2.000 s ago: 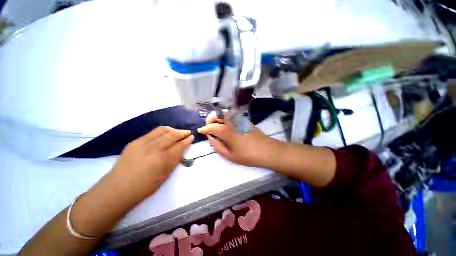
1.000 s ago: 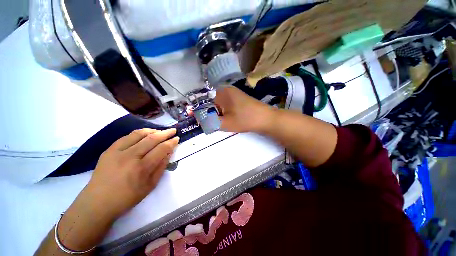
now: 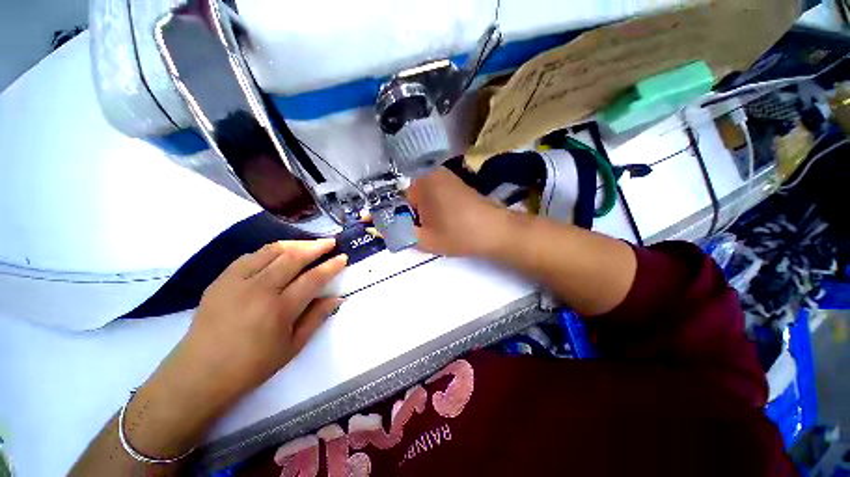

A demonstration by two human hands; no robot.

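A dark navy piece (image 3: 200, 265) lies on the white machine table, curving from the left to the needle area. A small dark part with pale lettering (image 3: 362, 243) shows at the presser foot (image 3: 380, 199). My left hand (image 3: 266, 303) lies flat, its fingertips pressing the navy piece just left of the foot. My right hand (image 3: 457, 216) is right of the needle, behind a small grey plate; its fingertips are partly hidden, so its hold cannot be told. The sewing machine head (image 3: 345, 56) has a blue stripe and a ridged knob (image 3: 419, 140).
A shiny metal loop (image 3: 233, 112) stands left of the needle. A brown cardboard piece (image 3: 596, 79) and a mint-green block (image 3: 660, 96) are at the back right. Navy-and-white strips (image 3: 564, 186) and a green handle (image 3: 606, 177) lie right of my hand. A blue crate (image 3: 792, 382) is at the far right.
The view has come nearer to the machine head since the first frame. My right hand has moved behind the grey plate. The navy piece's far left tip has shifted slightly right since one second ago.
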